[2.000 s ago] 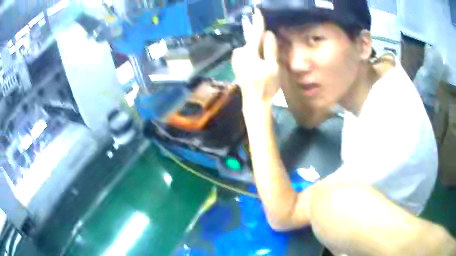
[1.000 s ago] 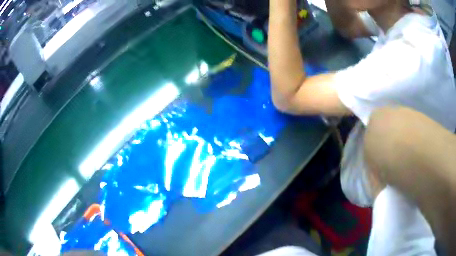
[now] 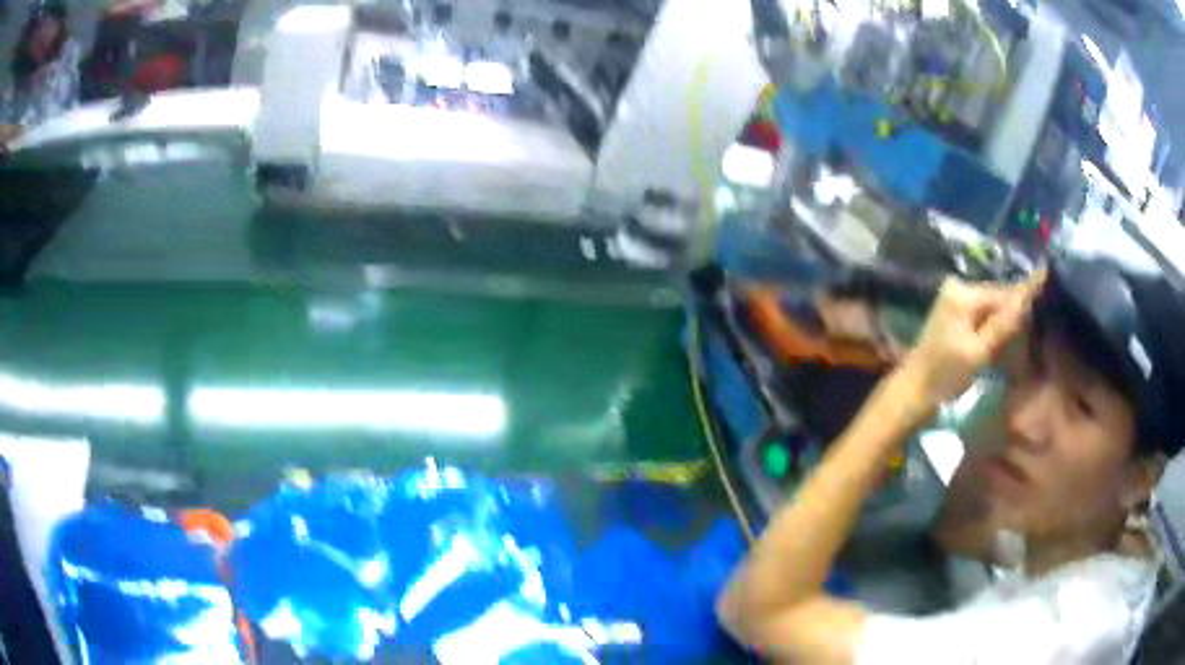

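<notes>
Neither of my hands is in view. Glossy blue film (image 3: 312, 559) lies heaped along the near edge, from lower left to bottom centre, with strong white glare. A thin orange strip (image 3: 208, 525) shows among the film at lower left. The green belt (image 3: 546, 338) runs across behind the film and reflects long white lights. The picture is blurred, and I cannot make out any single frame on the belt.
A neighbouring worker (image 3: 1040, 442) in a dark cap sits at right, a raised hand (image 3: 968, 331) at the cap brim. Left of that arm is a machine with an orange block (image 3: 799, 331) and green button (image 3: 776, 457). White equipment (image 3: 455, 156) stands behind the belt.
The view has swung up and left from the blue film, so the belt now lies level. The neighbouring worker shows further right and lower than two seconds ago, hand still raised.
</notes>
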